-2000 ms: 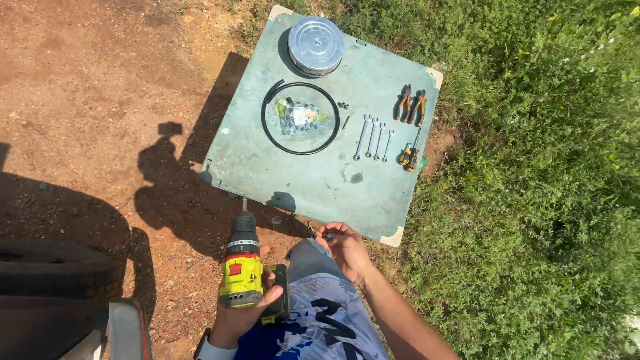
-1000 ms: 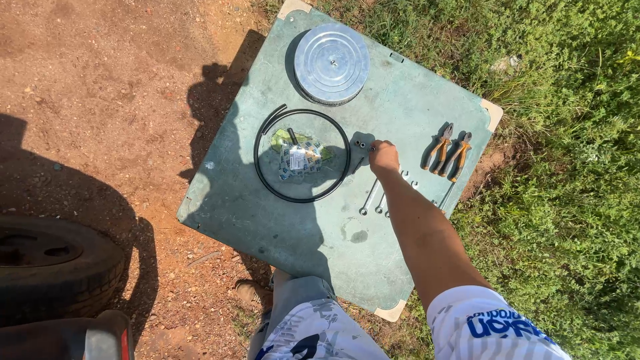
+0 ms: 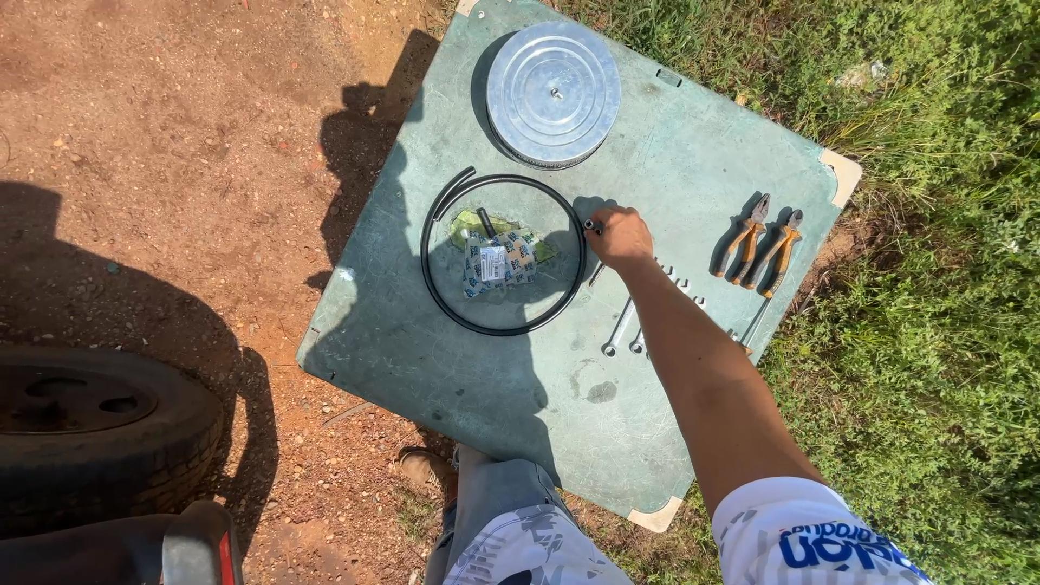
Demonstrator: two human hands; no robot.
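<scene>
My right hand reaches over the green table, its fingers closed around a small metal socket. That hand is just right of a coiled black rubber hose. Inside the coil lies a clear printed plastic packet with a short black tube at its upper edge. Below my hand is a thin metal bit. Combination wrenches lie partly hidden under my forearm. A round metal air filter housing sits at the top. My left hand is out of view.
Two pairs of orange-handled pliers lie near the table's right corner, with a partly hidden screwdriver below. A vehicle wheel stands at lower left. Grass borders the table on the right, reddish dirt on the left.
My right hand has moved from beside the table's near edge to the middle of the table. My left hand and the yellow cordless drill it held two seconds ago have left the view.
</scene>
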